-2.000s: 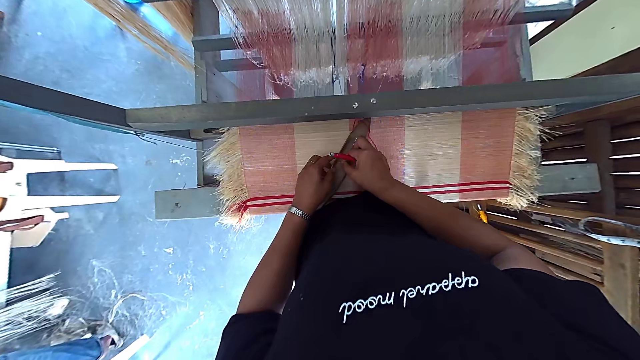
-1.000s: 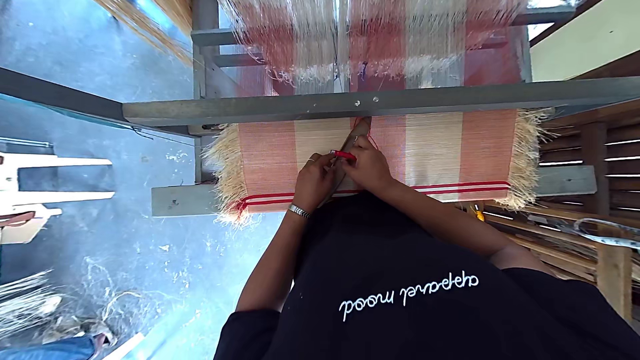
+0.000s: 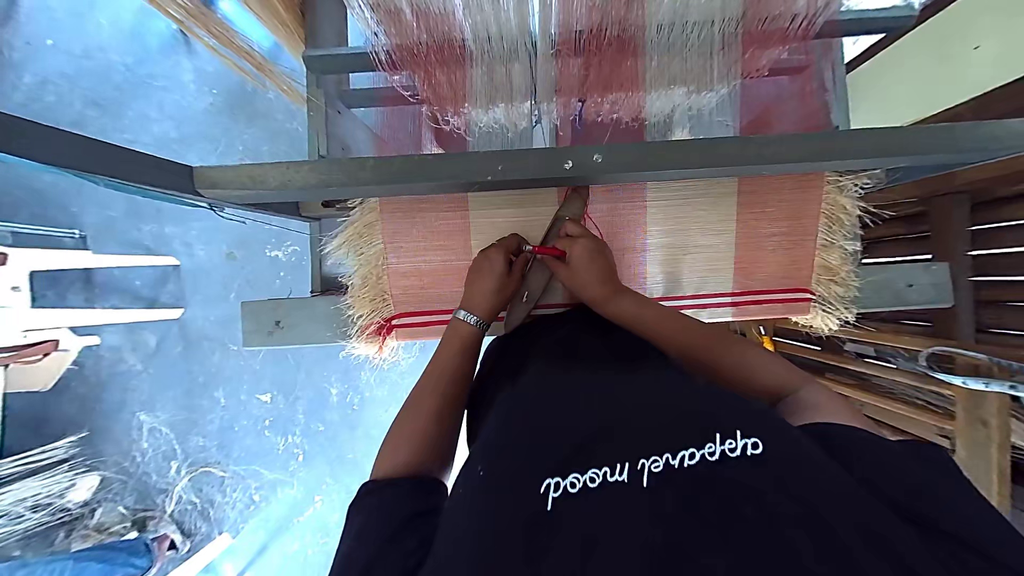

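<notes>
My left hand, with a metal watch band at its wrist, pinches one end of a small red bobbin-like object over the woven cloth. My right hand has its fingers around the other end and rests against a dark wooden shuttle. The shuttle lies slantwise on the cloth, partly under my fingers. A red thread loops near its upper tip. Pink and cream stripes run through the cloth, which has fringed straw-like side edges and red lines along its near edge.
A grey loom beam crosses above the cloth, with pink and white warp threads beyond. A board end juts out at left. Loose fibres lie at lower left; a wooden slatted structure stands at right.
</notes>
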